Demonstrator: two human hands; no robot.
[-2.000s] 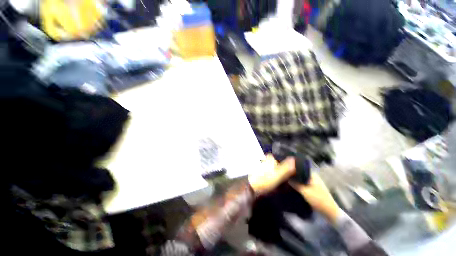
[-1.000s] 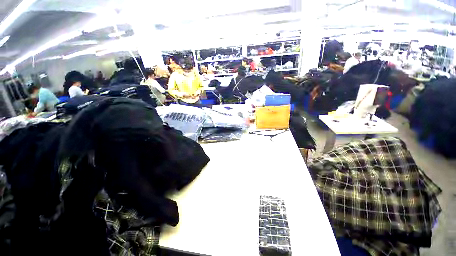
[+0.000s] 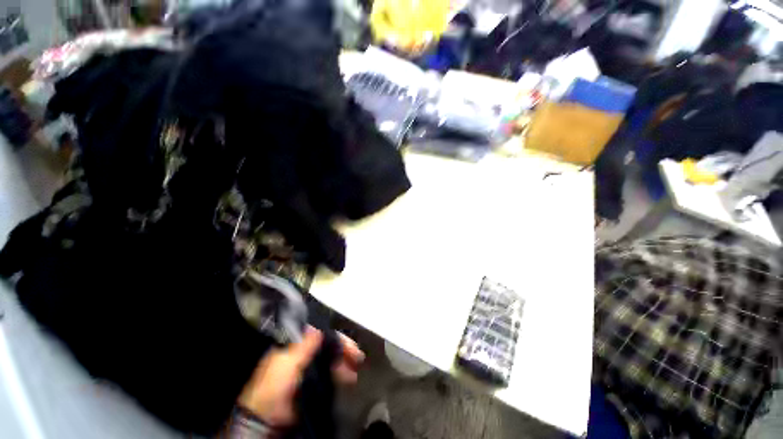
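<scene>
My left hand (image 3: 276, 377) is low and left of centre, blurred, with its fingers closed around a dark strip of black cloth. A large heap of black garments (image 3: 129, 300) fills the left side, with cream-and-black check lining (image 3: 257, 249) showing at its edge beside my hand. Another black garment (image 3: 275, 103) lies over the top and overhangs the white table. A dark oblong bundle with white bands (image 3: 493, 330) lies near the table's front edge. My right hand is not in view.
The white table (image 3: 429, 257) runs away from me. Clear polybagged packs (image 3: 386, 90) and an orange carton (image 3: 573, 130) with a blue item on top stand at its far end. A plaid heap (image 3: 695, 317) is at the right.
The view has turned down and left from the room. My left hand has come into the picture, holding black cloth. Two seconds ago both hands held something dark beside the table.
</scene>
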